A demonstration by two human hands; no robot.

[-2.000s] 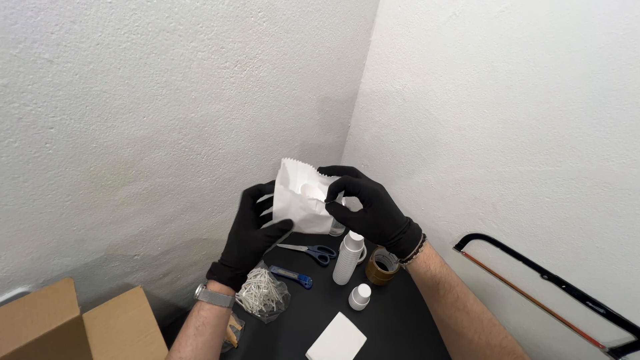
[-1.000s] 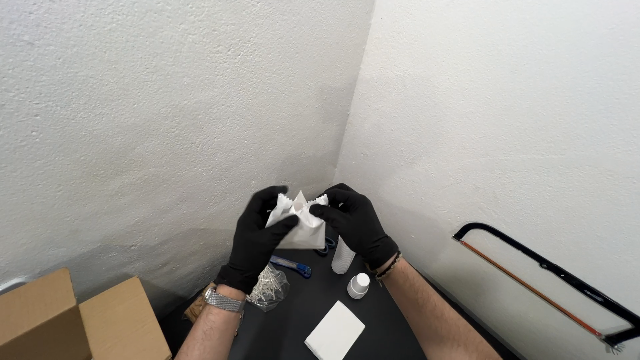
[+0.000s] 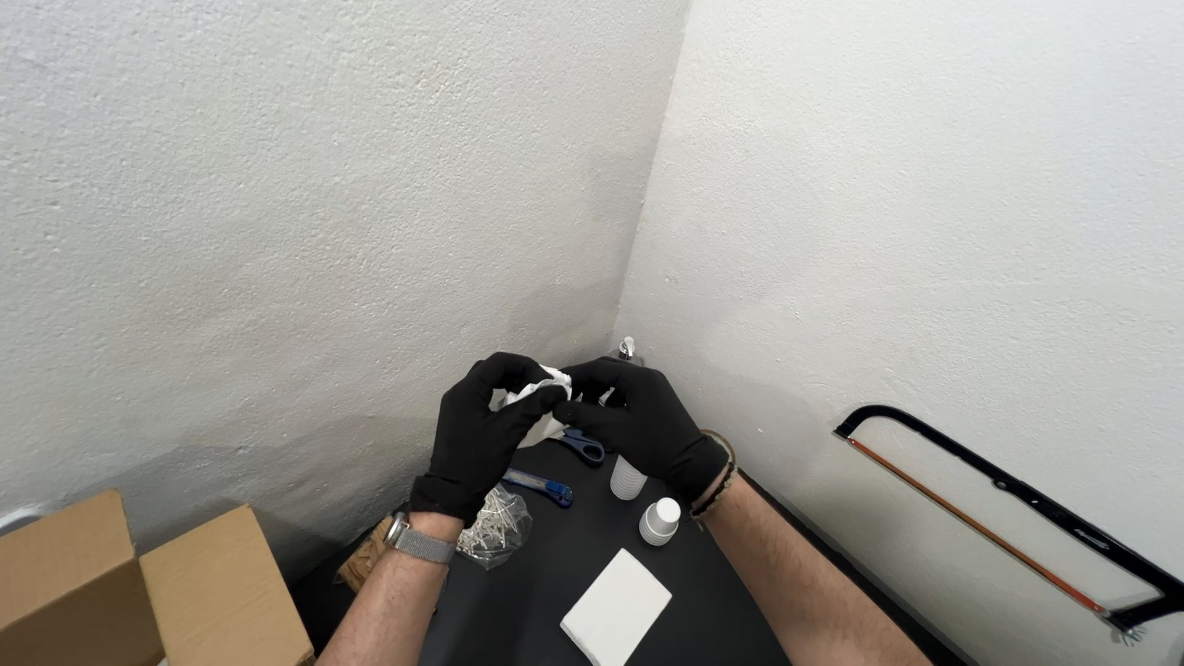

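Note:
Between my hands is a white paper bag [image 3: 546,424], its upper edge crumpled and most of it covered by fingers. My left hand [image 3: 481,425], in a black glove, pinches it between thumb and fingers. My right hand [image 3: 638,416], gloved alike, closes its fingertips on the bag's right edge. Below them lie blue-handled scissors [image 3: 585,448] and a blue utility knife [image 3: 544,487]. A stack of white cups [image 3: 628,479] is partly hidden by my right hand, with a shorter stack [image 3: 660,521] nearer me.
A clear bag of white sticks [image 3: 498,527] lies by my left wrist. A white rectangular block or stack [image 3: 617,606] is on the black table [image 3: 518,620]. An open cardboard box [image 3: 222,592] stands at left, a hacksaw [image 3: 999,490] at right, and a pump bottle top [image 3: 627,349] behind my hands.
The bag's top stood wide and upright two seconds ago; now it is bunched between my fingers. Both hands have closed in around it.

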